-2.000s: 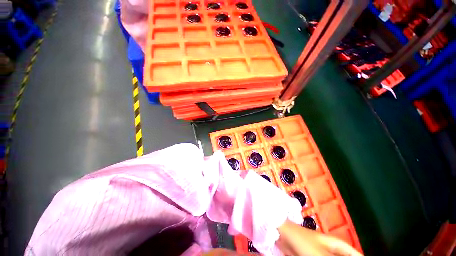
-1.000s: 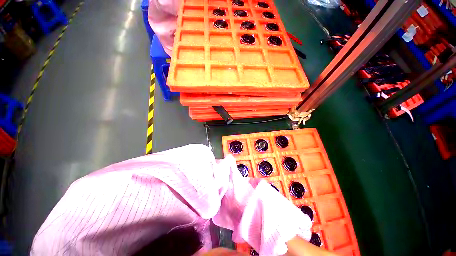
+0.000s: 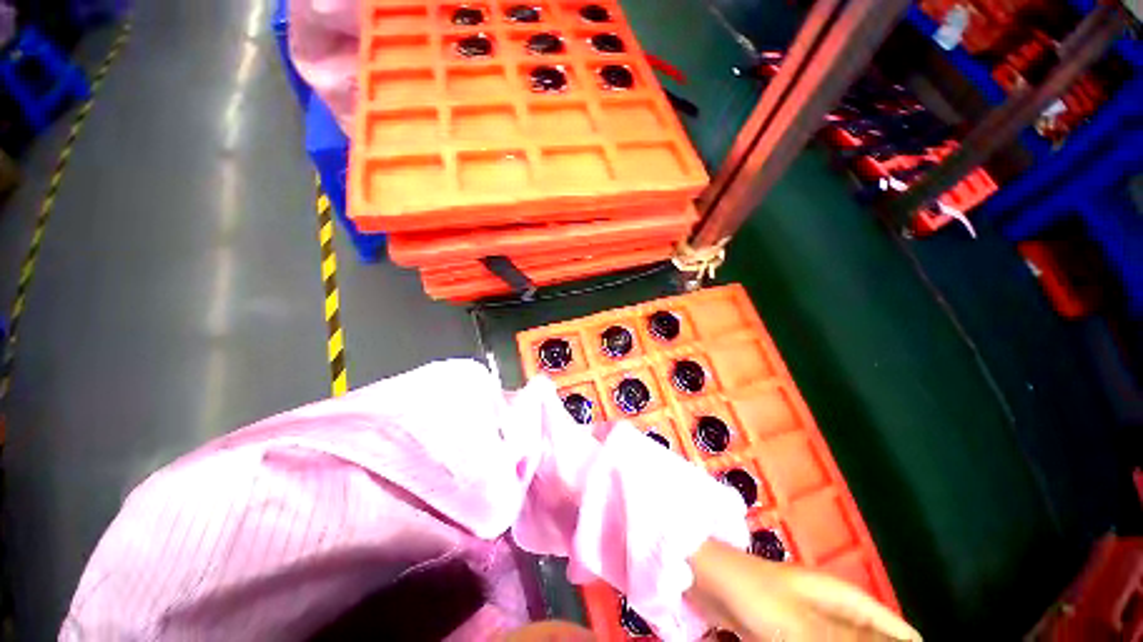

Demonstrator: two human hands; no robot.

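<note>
My left hand (image 3: 802, 602) reaches from a pink striped sleeve (image 3: 376, 458) over the lower part of an orange-red watch tray (image 3: 802, 458). Its fingertips are blurred or cut off at the bottom edge, so I cannot tell if it holds anything. Dark round watch heads (image 3: 631, 394) sit in several pockets of the tray; the right column's visible pockets hold none. The sleeve hides part of the tray's left side. My right hand is not seen clearly; a small skin-coloured patch at the bottom edge cannot be identified.
Stacked orange-red trays (image 3: 527, 207) stand beyond, with watch heads in the top one. A metal post (image 3: 783, 126) rises beside them from the green bench (image 3: 877, 339). Another person's pink sleeve (image 3: 328, 57) shows at upper left. Red trays with dark strips lie at upper right.
The view swung right and then back left, shifting the whole scene. My left hand shows more now than one second ago, still over the tray's lower part. No watch head has visibly moved.
</note>
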